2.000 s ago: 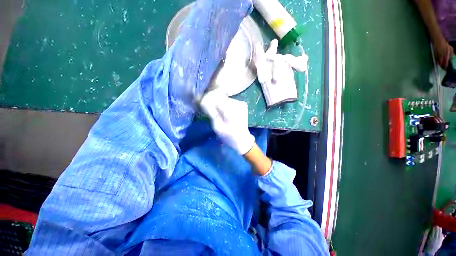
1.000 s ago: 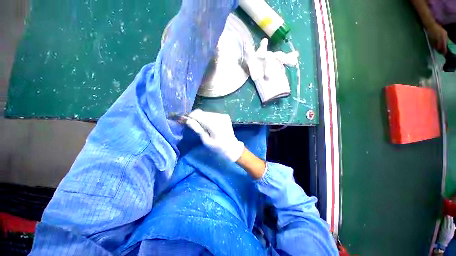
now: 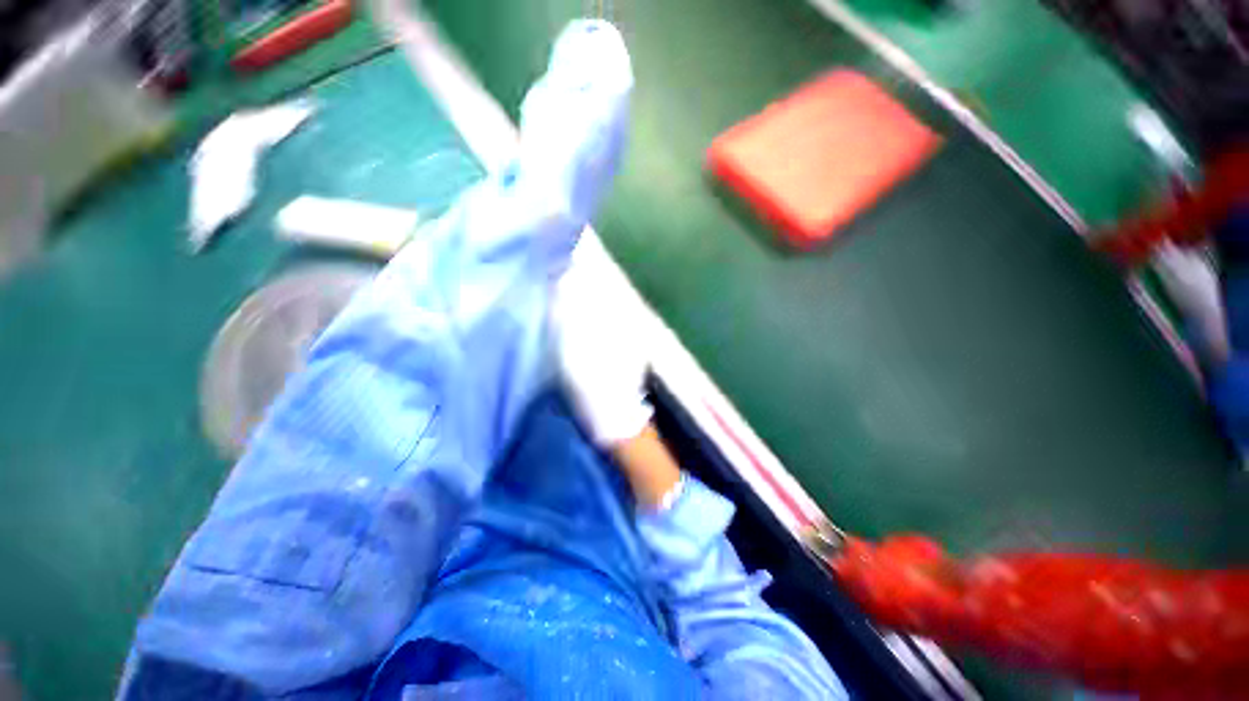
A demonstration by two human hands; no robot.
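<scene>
A plain red-orange block [image 3: 829, 158] lies flat on the green belt at the upper middle. My left hand [image 3: 582, 75], in a white glove, is stretched out over the belt edge to the left of the block, apart from it. It is blurred, and its fingers cannot be made out. My right hand [image 3: 599, 342], also white-gloved with a bare wrist, lies against my left sleeve near the belt's edge. Its fingertips are hidden or blurred, so any held item cannot be told.
The green mat holds a white syringe barrel [image 3: 343, 226], a round translucent disc [image 3: 267, 349] partly behind my sleeve, and crumpled white gloves [image 3: 233, 164]. A red sleeve [image 3: 1055, 603] reaches in at lower right. Another person's red sleeve [image 3: 1178, 212] and pale hand [image 3: 1194, 295] are at far right.
The view has swung towards the belt, and the block now appears nearer the centre. My left hand has come into view over the belt edge. A red sleeve has entered at lower right.
</scene>
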